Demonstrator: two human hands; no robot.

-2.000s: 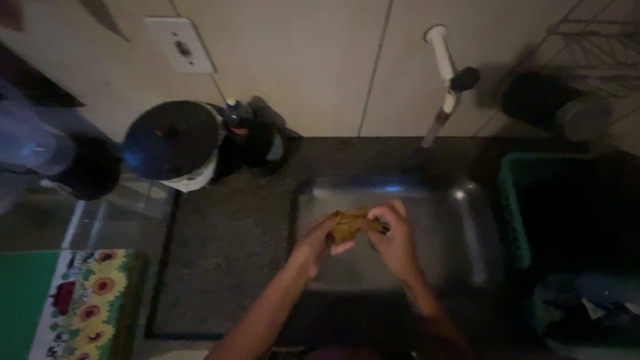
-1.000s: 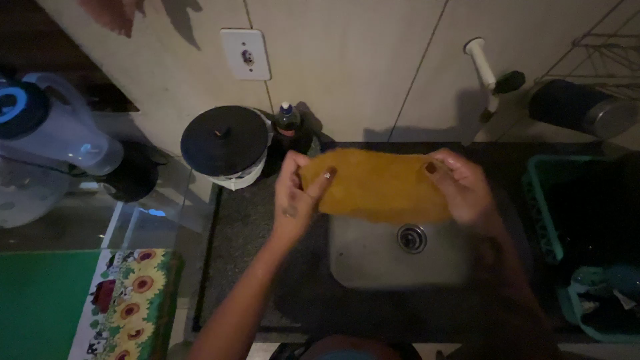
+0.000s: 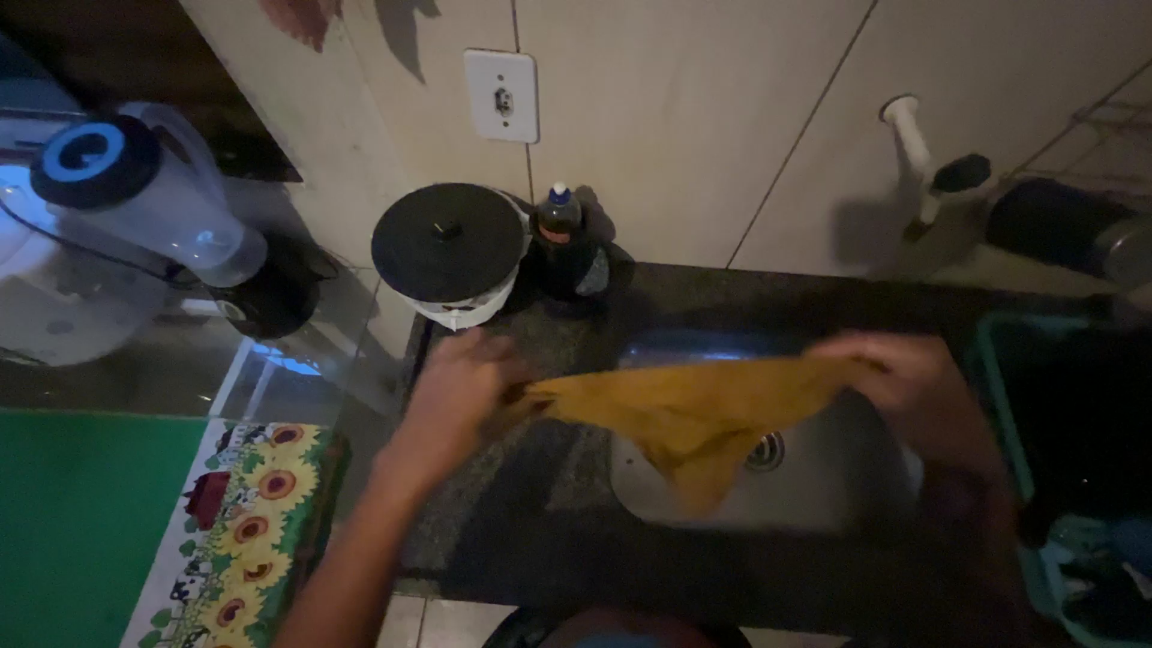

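Observation:
A mustard-yellow cloth [image 3: 693, 405] is stretched between my two hands above the metal sink [image 3: 810, 486]. My left hand [image 3: 472, 387], somewhat blurred, grips one end over the dark stone counter. At the other end, my right hand [image 3: 900, 382] pinches the cloth above the sink's right side. The middle of the cloth sags to a point, partly covering the sink beside its drain [image 3: 765, 452].
Behind my left hand stand a black-lidded bin [image 3: 450, 243] and a dark bottle [image 3: 565, 247]. A white tap [image 3: 913, 153] juts from the wall. A green rack [image 3: 999, 396] is at right, a blender [image 3: 162, 207] at left, a sunflower-patterned cloth [image 3: 261, 531] below it.
The cloth was bunched between close-together hands, then spread out flat. Now my hands are farther apart and its middle hangs down in a point. The view has shifted.

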